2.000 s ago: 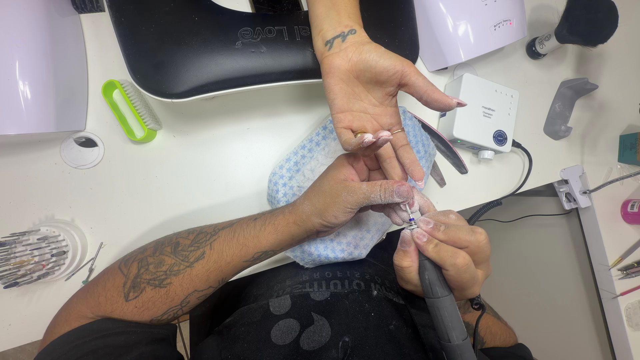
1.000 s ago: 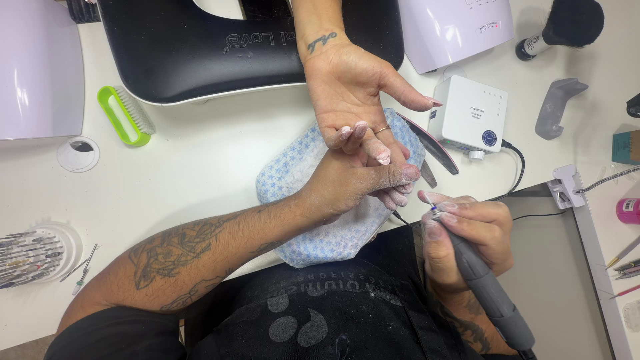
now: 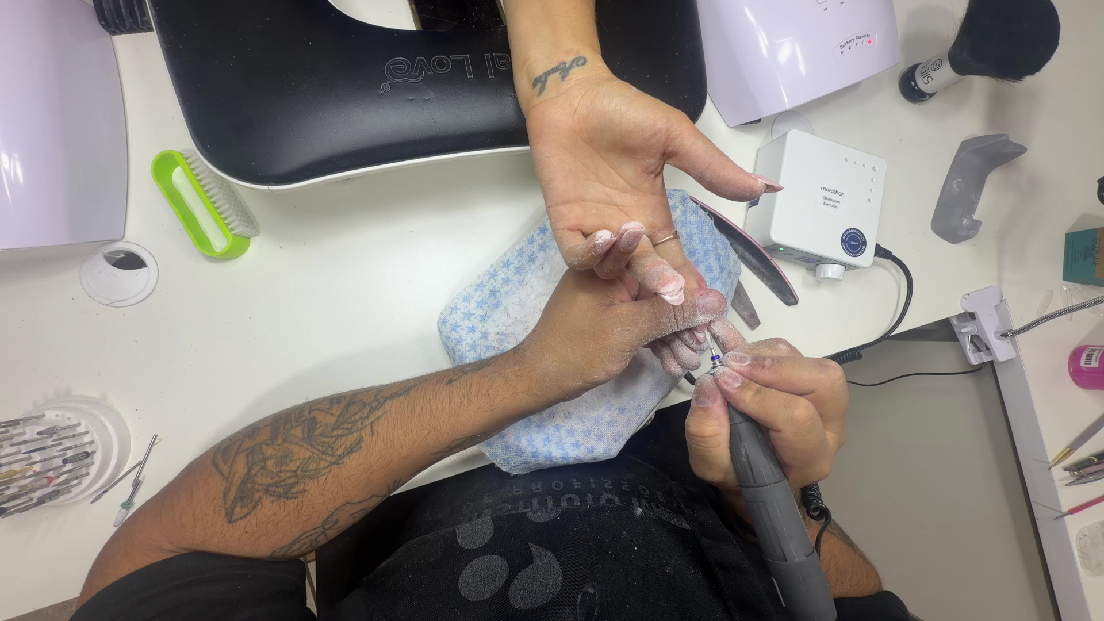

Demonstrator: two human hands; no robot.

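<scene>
My left hand (image 3: 604,332) is closed around a finger of another person's upturned hand (image 3: 604,155), its thumb on top; which finger is hard to tell. In my right hand (image 3: 776,405) is a grey electric nail drill handpiece (image 3: 768,500), its bit (image 3: 714,352) pointing up at the tip of the held finger. Whether the bit touches the nail cannot be told. White dust coats my fingers and theirs. Beneath the hands lies a pad wrapped in a blue star-patterned cloth (image 3: 509,319). Two nail files (image 3: 755,254) stick out from under its right side.
A white drill control box (image 3: 819,203) with a cable stands at the right, near a grey cradle (image 3: 966,190) and a black brush (image 3: 1005,43). To the left are a green nail brush (image 3: 198,203) and a round holder of drill bits (image 3: 108,448). A black armrest (image 3: 362,103) lies at the back.
The drill in my right hand was at the held finger, drew away to the right, and is now back at the fingertip. My left hand has kept its hold on the other person's hand.
</scene>
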